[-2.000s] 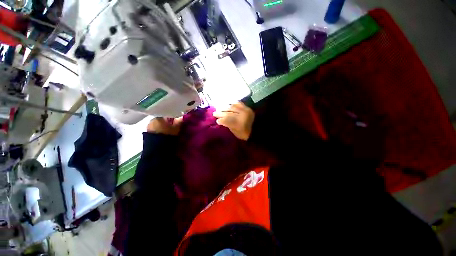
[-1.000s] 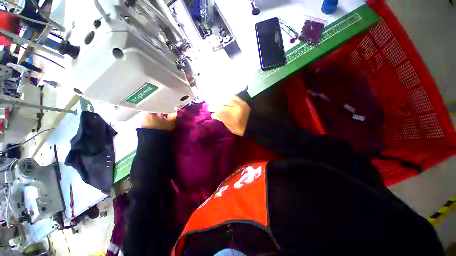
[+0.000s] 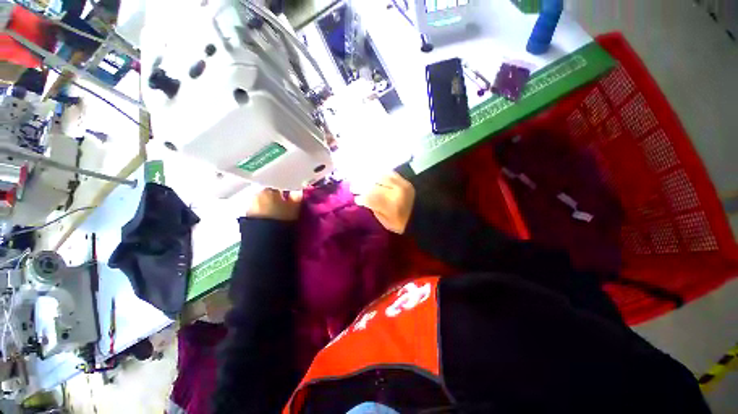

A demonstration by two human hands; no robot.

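Observation:
A purple garment piece (image 3: pixel 340 247) lies bunched at the needle area under the white sewing machine head (image 3: pixel 243 113) and hangs over the table edge onto my lap. My left hand (image 3: pixel 277 204) is on the cloth's left side, its fingers partly hidden by the machine head. My right hand (image 3: pixel 390 200) holds the cloth's right side at the front edge, fingertips near the presser foot. The needle area is overexposed, so the stitch line cannot be seen.
On the table's green edge (image 3: pixel 534 97) lie a black smartphone (image 3: pixel 447 95), small metal snips and a small purple packet (image 3: pixel 511 80); a blue thread cone (image 3: pixel 545 26) stands behind. A red crate (image 3: pixel 684 194) with purple pieces is at right. Dark cloth (image 3: pixel 154 247) lies at left.
The view shifts slightly between frames. Both hands stay beside the needle area on the purple cloth. The cloth by the needle looks flatter and more spread between the hands than before.

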